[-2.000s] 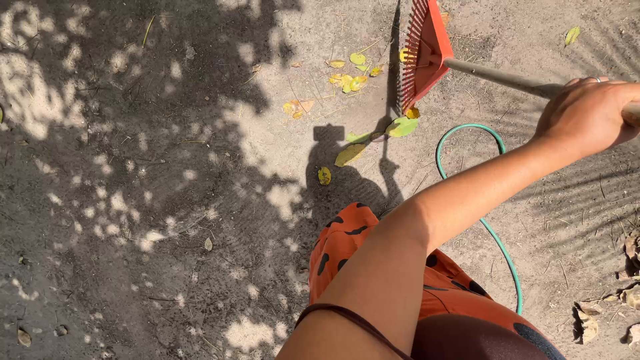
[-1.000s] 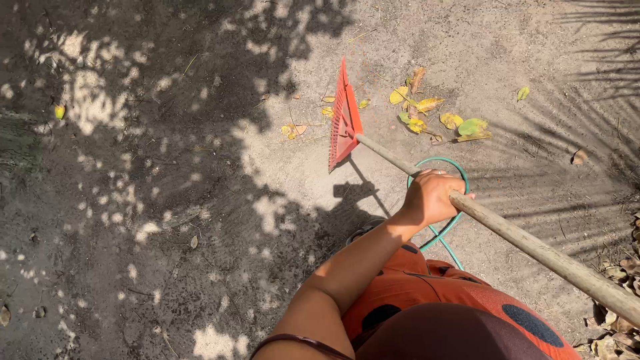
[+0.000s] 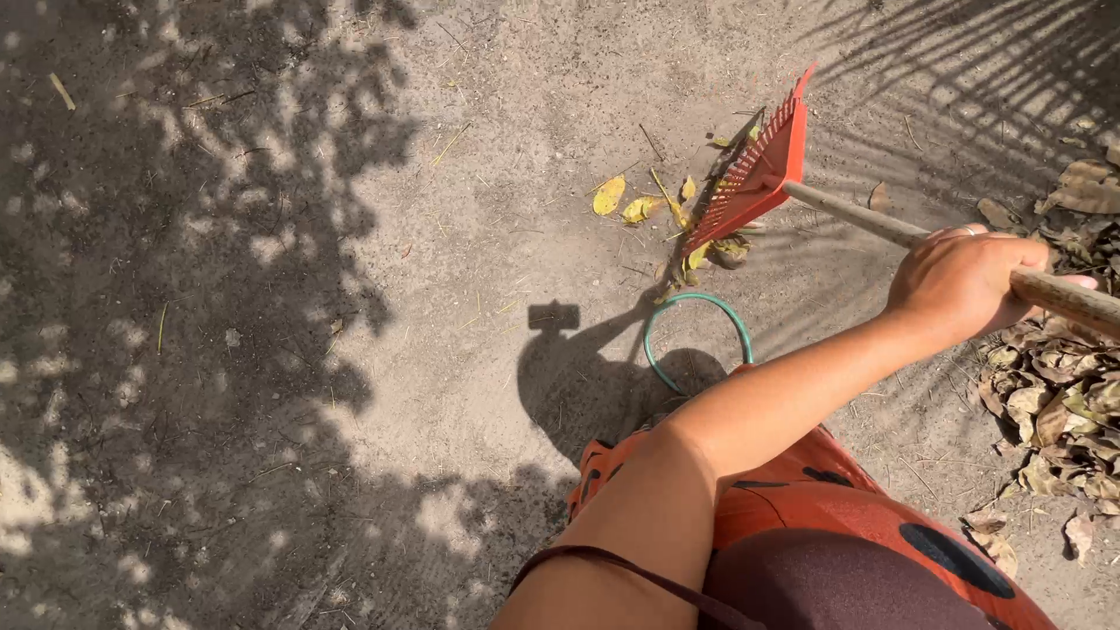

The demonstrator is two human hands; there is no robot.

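Observation:
My left hand [image 3: 958, 280], with a ring on one finger, is closed around the wooden handle [image 3: 857, 214] of a rake at the right. The handle runs on past the right edge of the view. Its red plastic rake head [image 3: 774, 171] stands tilted at the ground in the upper right, tines facing left. Several yellow leaves [image 3: 609, 194] lie left of the tines, and others show around and under the head's lower end. My right hand is outside the view.
A green hose [image 3: 707, 299] loops on the ground beside my orange patterned garment [image 3: 809, 499]. A pile of dry brown leaves [image 3: 1063, 411] lies along the right side. Tree and palm shadows fall across the sandy ground [image 3: 464, 289].
Since one second ago, my left hand has moved right with the rake. Yellow leaves that lay right of the rake head are now around its tines. The view has shifted too.

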